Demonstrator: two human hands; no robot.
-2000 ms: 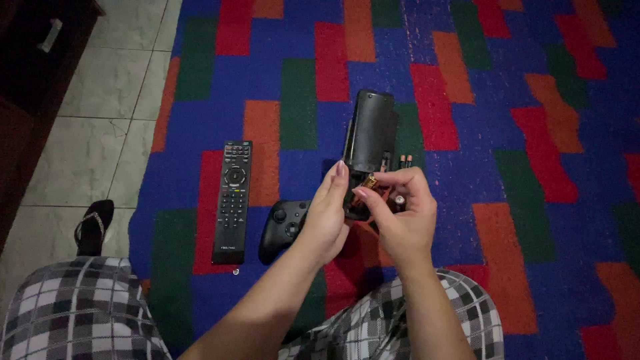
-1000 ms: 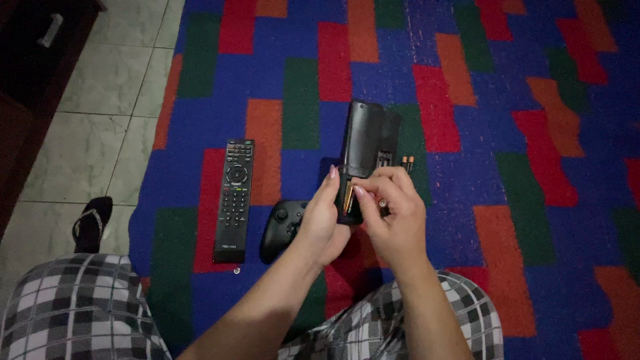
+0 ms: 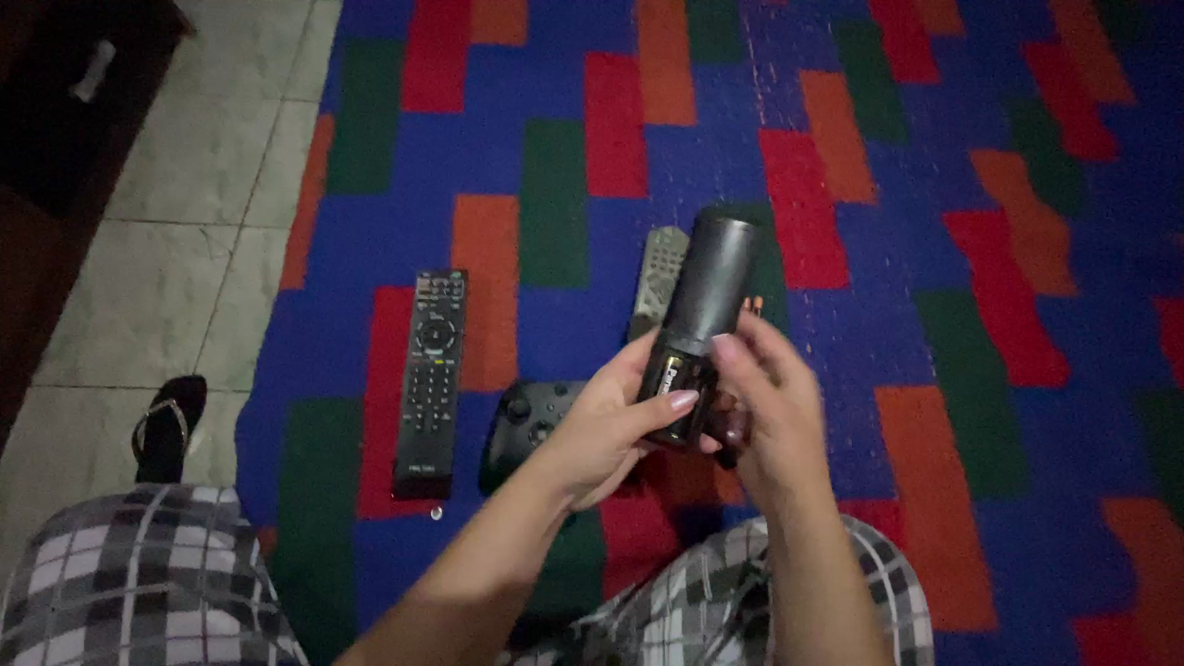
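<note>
My left hand (image 3: 615, 421) is closed around the lower end of a black remote control (image 3: 710, 277), held back side up and tilted. Its battery compartment is uncovered, and a battery (image 3: 672, 377) shows inside beside my left thumb. My right hand (image 3: 772, 393) rests against the remote's right side, thumb near the compartment's upper edge; whether it grips the remote or something behind it, I cannot tell. A grey remote (image 3: 661, 268) lies partly hidden behind the held one. Left of my hands lies a black game controller (image 3: 523, 425), partly covered by my left hand.
A long black remote (image 3: 432, 384) lies on the patterned rug (image 3: 555, 203), with a small round shiny thing (image 3: 437, 512) below it. Battery ends (image 3: 754, 303) show just beyond my right hand. A flip-flop (image 3: 171, 430) is on the tiled floor at left, near dark furniture (image 3: 74, 102).
The held remote has tilted to the right, and more of the grey remote behind it shows. My right fingers have moved off the battery compartment to the remote's right side.
</note>
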